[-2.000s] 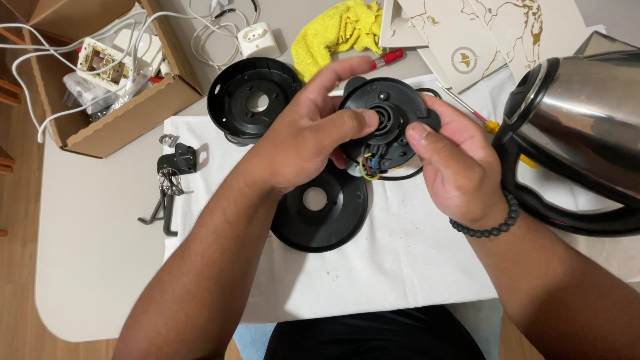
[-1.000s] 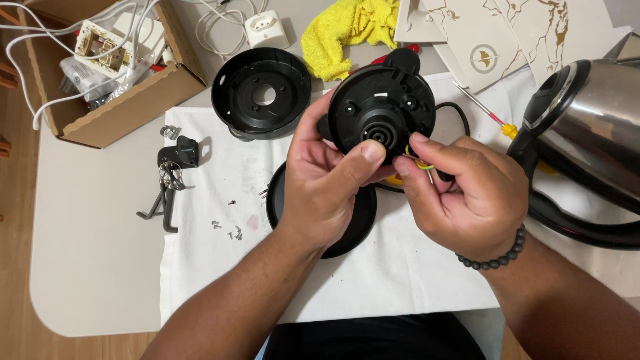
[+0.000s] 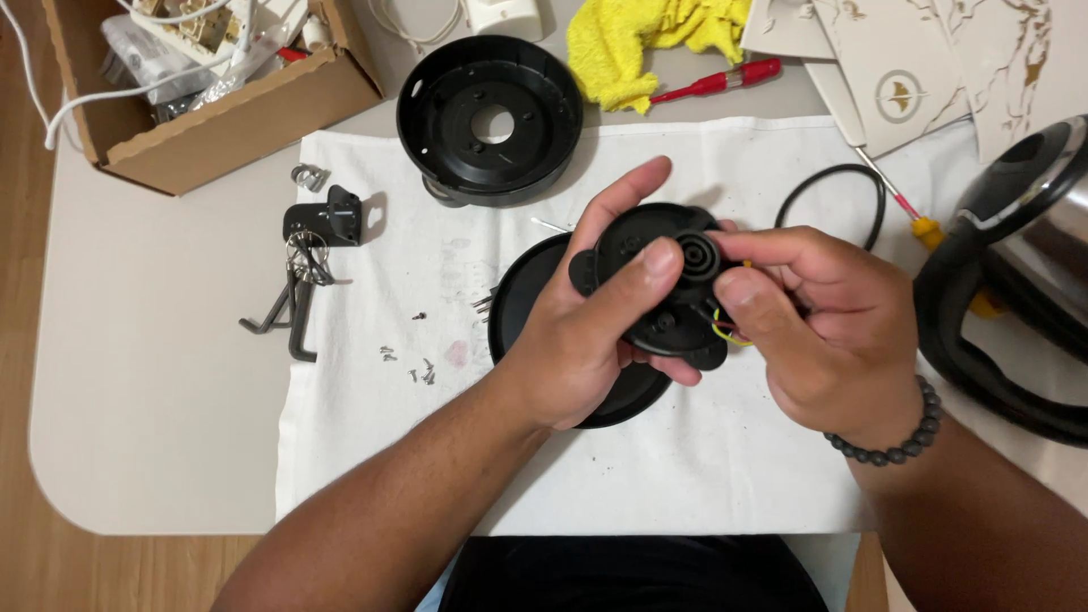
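My left hand grips a round black plastic connector plate from its left side, thumb on its face. On the plate's right part stands a ringed round connector, and my right hand pinches at it with thumb and forefinger. Yellow-green and red wires come out below the connector, partly hidden by my fingers. Under my hands a black round cover lies on the white cloth. Behind it sits a black kettle base housing with a central hole. A black cord loops behind my right hand.
Small screws lie on the cloth, left of the cover. Hex keys on a black holder rest farther left. A cardboard box stands back left, near a yellow cloth and red screwdriver. A steel kettle stands right, beside a yellow-handled screwdriver.
The connector plate has turned in my left hand, and its ringed connector now faces my right fingers. My right hand has gone from the plate's rim to the connector.
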